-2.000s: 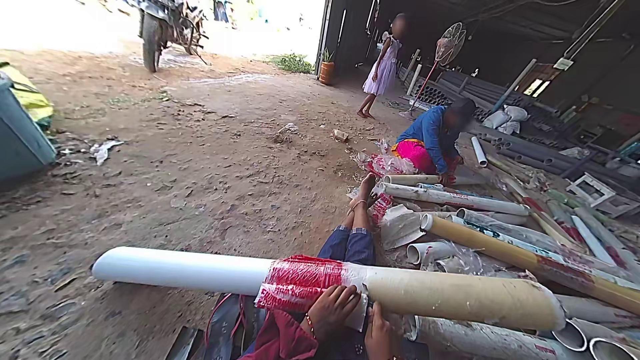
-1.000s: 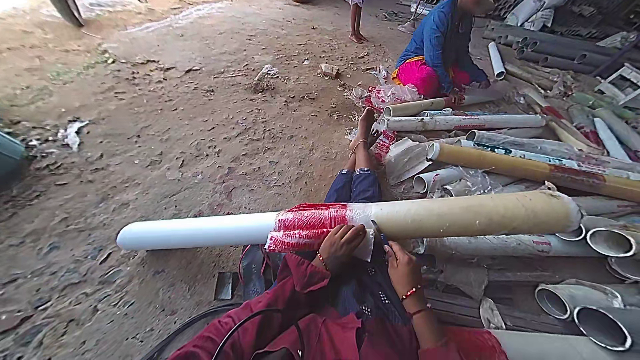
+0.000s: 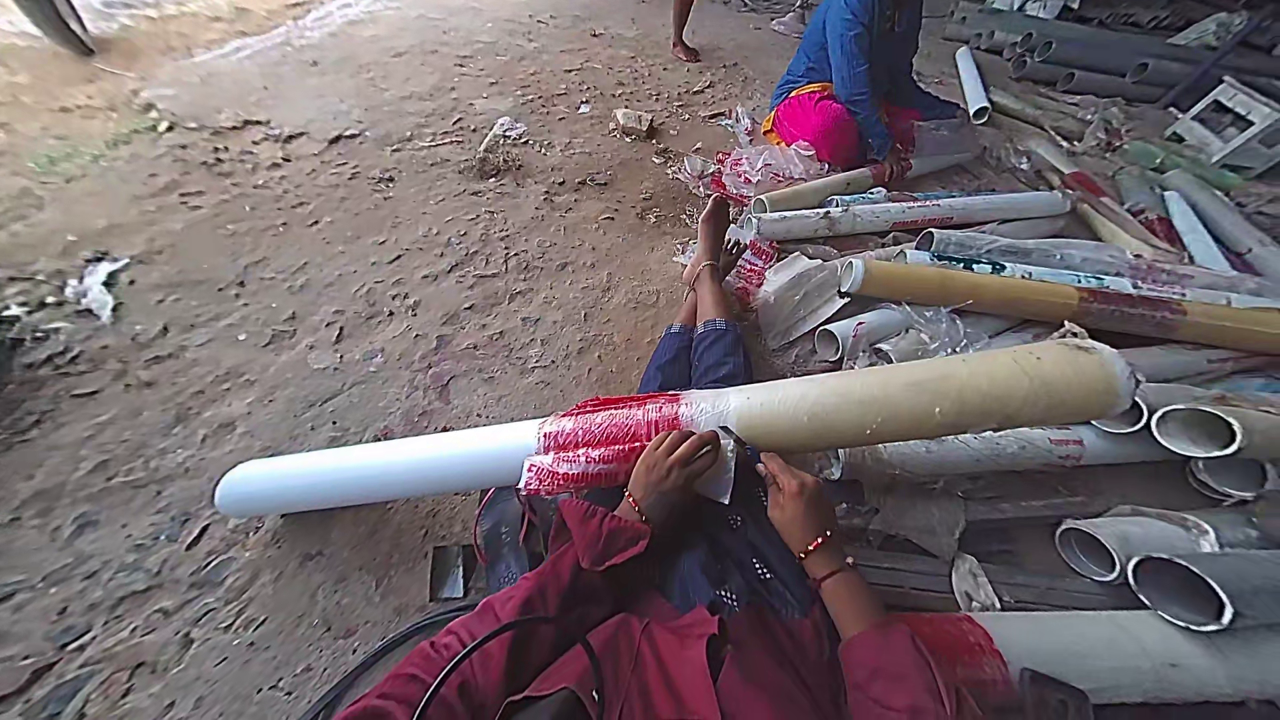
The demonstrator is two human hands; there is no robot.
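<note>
Across my lap lies a long plastic pipe [image 3: 400, 468], bare white at its left part and wrapped in yellowish film on the right. Red-printed plastic film [image 3: 605, 435] is bunched around its middle. My left hand [image 3: 672, 468] grips the loose edge of this film, and a pale flap hangs beside the fingers. Just to the right, my right hand [image 3: 795, 495] holds a small dark blade-like tool [image 3: 738, 440], its tip at the film's edge on the pipe's near side. The grip end of the tool is hidden in my fingers.
Many wrapped pipes [image 3: 910, 215] lie in a loose pile at the right and ahead. A person in a blue top [image 3: 845, 70] sits beyond them, a hand on a pipe. Film scraps [image 3: 770, 170] lie nearby. A stone [image 3: 632, 123] rests on the dirt ground. Another person's bare foot shows at the top.
The view has tilted down since the earliest frame. Both my hands stay at the film's edge near the middle of the pipe, my left hand still gripping it.
</note>
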